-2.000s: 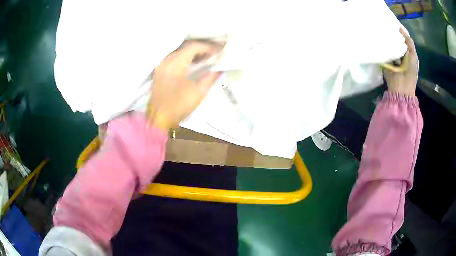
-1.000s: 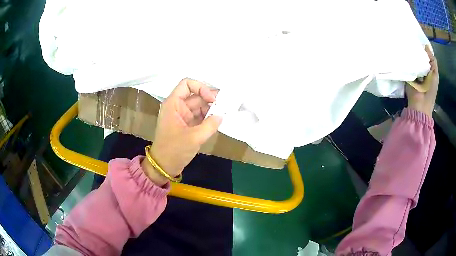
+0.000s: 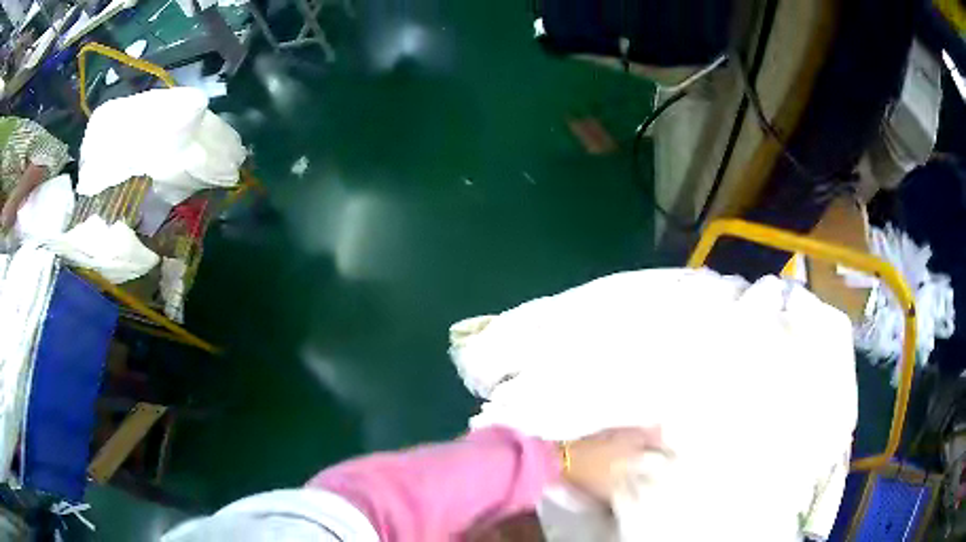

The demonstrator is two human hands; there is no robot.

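Observation:
A large overexposed heap of white cloth (image 3: 689,360) lies at the lower right, within the yellow tubular frame of a trolley (image 3: 909,349). My left hand (image 3: 612,463), with a gold bracelet and pink sleeve, reaches in from the bottom. Its fingers are closed on the near part of the white cloth, which bunches below them; the fingertips are slightly blurred. My right hand is not in view. The far-left end of the heap hangs over the green floor.
Green floor (image 3: 424,180) runs up the middle. At left stand a blue-sided trolley (image 3: 69,386) with white cloth and a rack with another white heap (image 3: 159,138); a person's arm (image 3: 23,196) shows beside them. A cable hangs by a beige panel (image 3: 683,159) at upper right.
The view has swung, and the white heap and yellow frame now appear at the lower right. My left hand has gone from pinching the cloth edge to lying on the heap. My right hand has left the view.

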